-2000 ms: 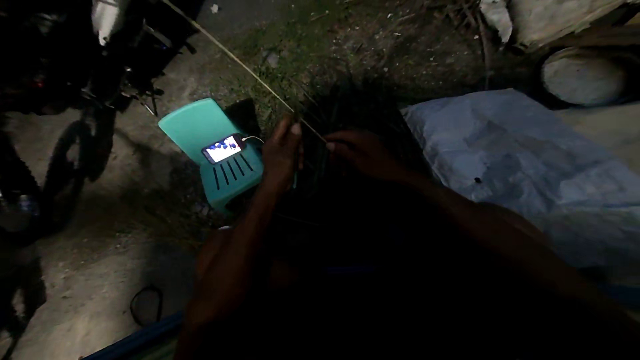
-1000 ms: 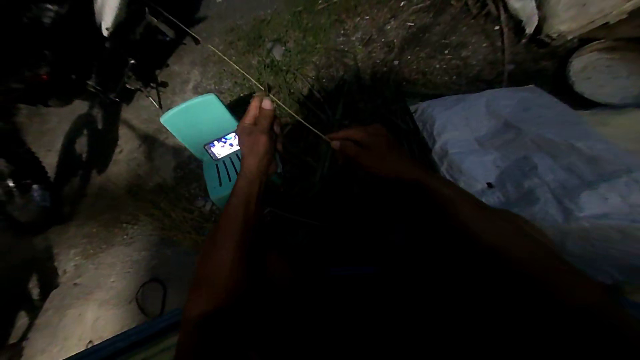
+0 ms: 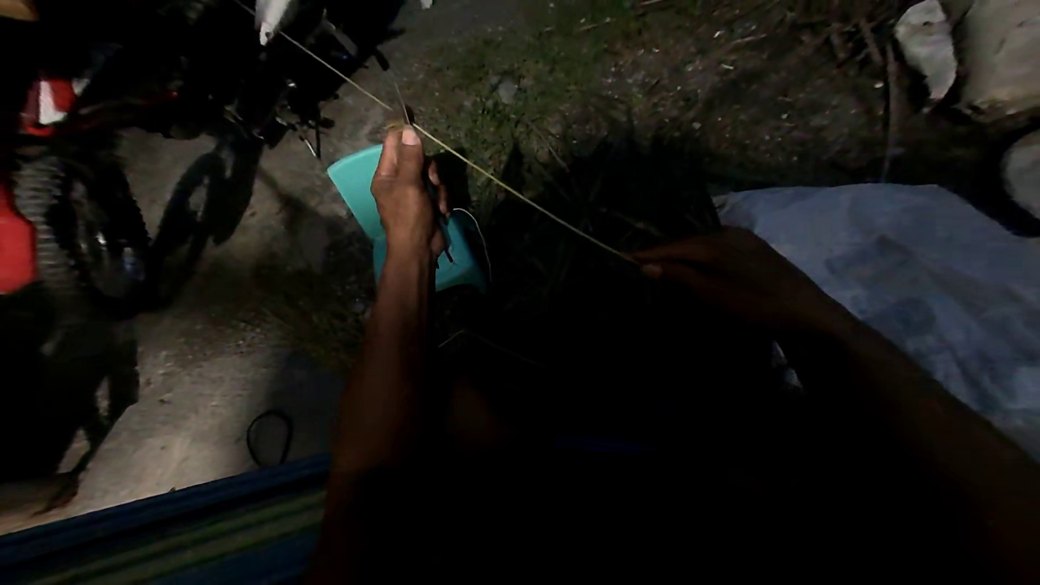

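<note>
A thin, pale strip or cord (image 3: 520, 195) runs taut from the upper left down to the right. My left hand (image 3: 409, 191) grips it between thumb and fingers, in front of a small green plastic chair (image 3: 357, 183). Something thin, possibly a blade, rises from the left fingertips; it is too blurred to name. My right hand (image 3: 707, 264) pinches the strip's lower end with thumb and finger, over dark ground. A white cable (image 3: 479, 227) curves beside the chair. The chair's seat is mostly hidden behind my left hand.
Motorcycles, one with a knobby tyre (image 3: 118, 236), stand at the left. A pale sheet (image 3: 902, 268) lies at the right, near stones (image 3: 999, 57) at the upper right. A black loop (image 3: 270, 437) lies on the concrete. Striped fabric (image 3: 187, 528) shows at the lower left.
My left hand has moved up and left along the strip, away from my right hand, and now covers the lit phone that showed on the chair earlier.
</note>
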